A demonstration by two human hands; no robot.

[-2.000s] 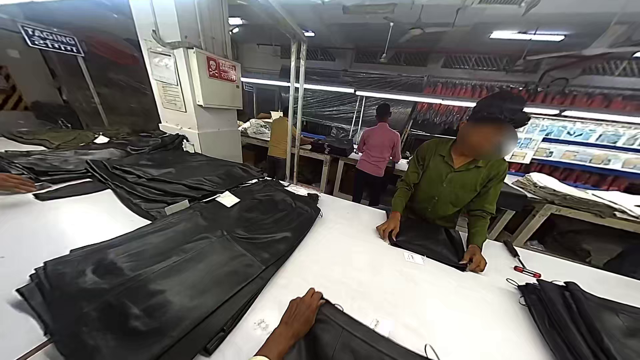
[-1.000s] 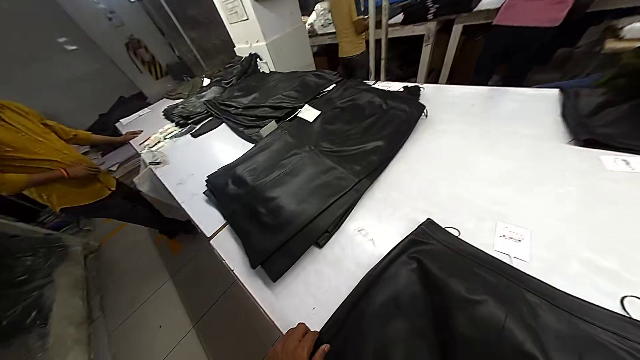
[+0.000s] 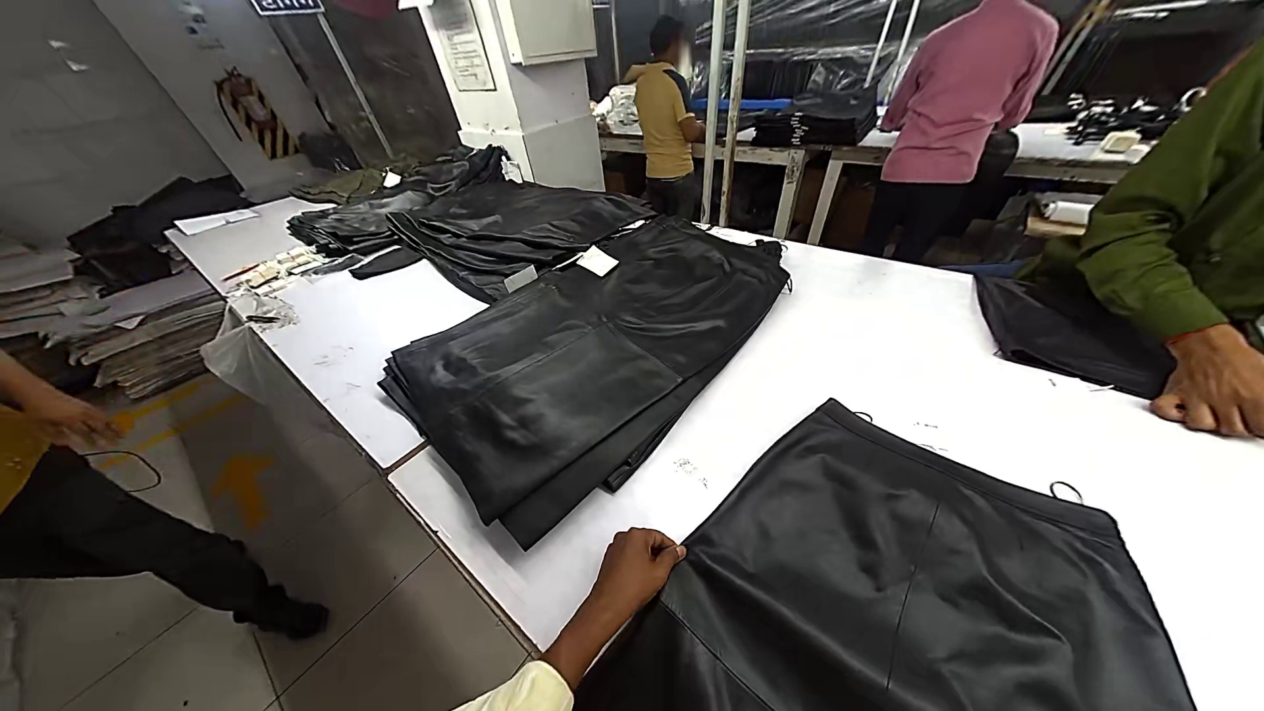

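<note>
A black leather skirt (image 3: pixel 889 573) with small hanger loops at its waistband lies on the white table at the lower right. My left hand (image 3: pixel 637 568) pinches the skirt's left edge between thumb and fingers. My right hand is out of the frame. Beyond my left hand lies a stack of black leather garments (image 3: pixel 583 365), with a white tag (image 3: pixel 596 261) on top.
More dark garments (image 3: pixel 513 217) lie farther along the white table (image 3: pixel 849 326). At the right, a co-worker's hand (image 3: pixel 1220 380) rests by a folded black garment (image 3: pixel 1076 331). A person's leg (image 3: pixel 128 543) is in the aisle at left. Other people stand at benches behind.
The view has swung a lot. The skirt's white tag, seen on the table above the waistband a second ago, no longer shows. My left hand now pinches the skirt's side, higher along its edge.
</note>
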